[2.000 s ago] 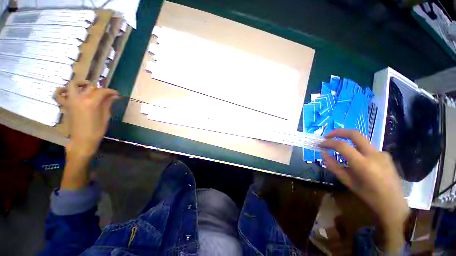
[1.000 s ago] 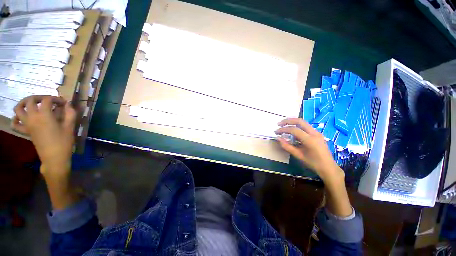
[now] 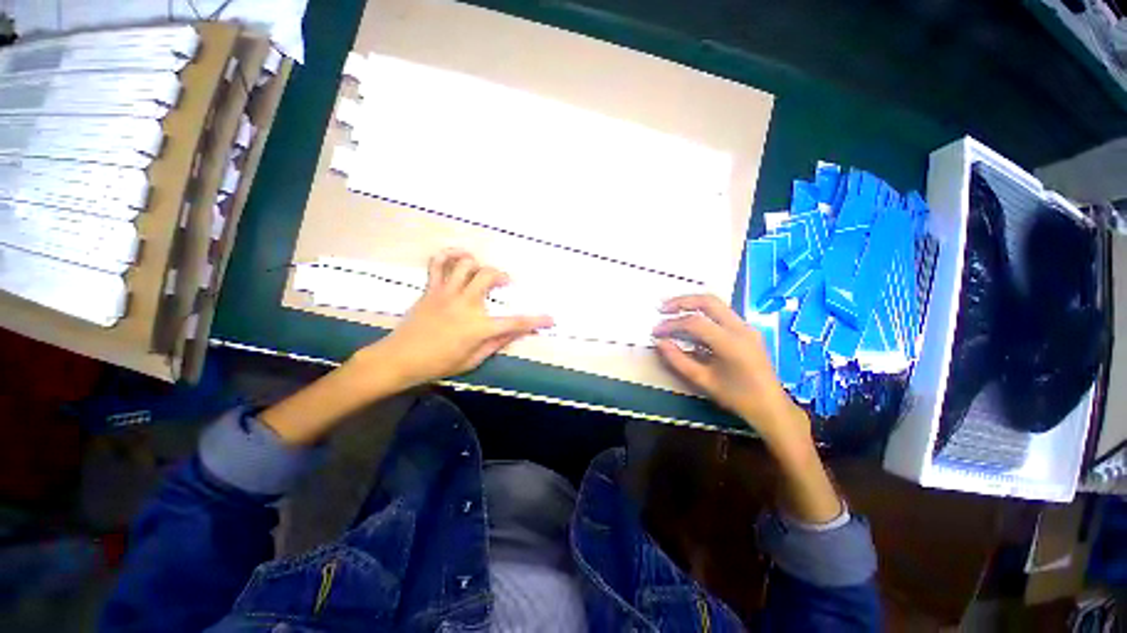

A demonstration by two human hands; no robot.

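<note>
A long white strip (image 3: 358, 287) lies near the front edge of the cardboard sheet (image 3: 544, 40). A thin dark lead (image 3: 294, 265) shows at its left end. More white pieces (image 3: 531, 161) lie side by side behind it, very bright, with a dark line along their near edge. My left hand (image 3: 464, 319) rests on the middle of the front strip, fingers spread. My right hand (image 3: 711, 352) is at the strip's right end, thumb and fingertips close to it. Glare hides whether either hand grips the strip or lead.
A loose heap of blue strips (image 3: 847, 266) lies right of the board. Beyond it, a white tray (image 3: 929, 309) holds a glossy black bundle (image 3: 1038, 309). Stacked cardboard layers (image 3: 161, 291) with white pieces (image 3: 74, 161) stand at left. The dark green bench edge runs in front.
My left hand has moved right from the stacked layers onto the front strip. My right hand moved left from beside the blue heap to the strip's right end, then shifted only slightly.
</note>
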